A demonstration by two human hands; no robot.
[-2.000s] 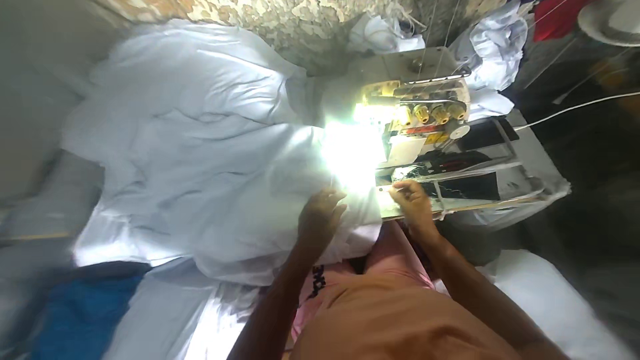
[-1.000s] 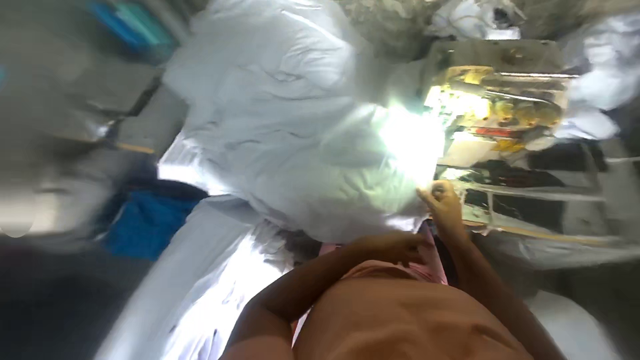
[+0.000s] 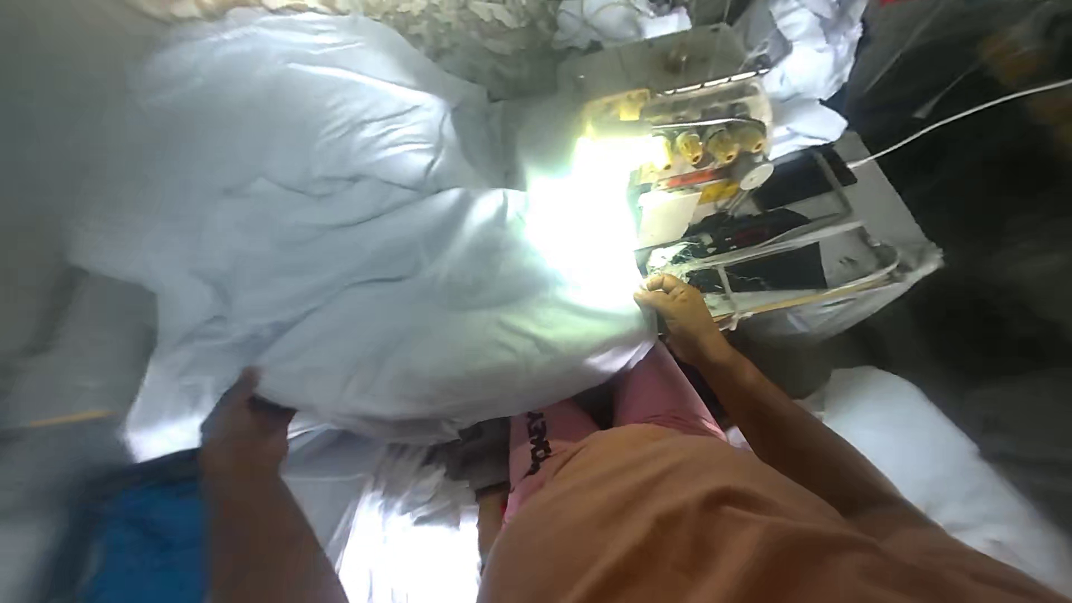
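Note:
A large white cloth (image 3: 394, 310) lies bunched over the work surface and hangs toward my lap. My left hand (image 3: 247, 419) is at its lower left edge, blurred, with the fingertips against the fabric. With thumb and fingers together, my right hand (image 3: 677, 306) pinches the cloth's right edge beside the sewing machine. The sewing machine (image 3: 708, 138), with yellow tension knobs, stands at upper right. Its bright lamp glare washes out the needle area and the cloth near it.
A wire-like frame (image 3: 837, 289) with plastic sheeting juts out right of the machine. White fabric heaps lie behind the machine (image 3: 808, 50) and at lower right (image 3: 930, 452). Something blue (image 3: 151, 536) is at lower left. A white cord (image 3: 963, 121) runs off right.
My left hand has moved from near my waist out to the cloth's lower left edge. My right hand stays at the cloth's right edge. The view has swung back and forth.

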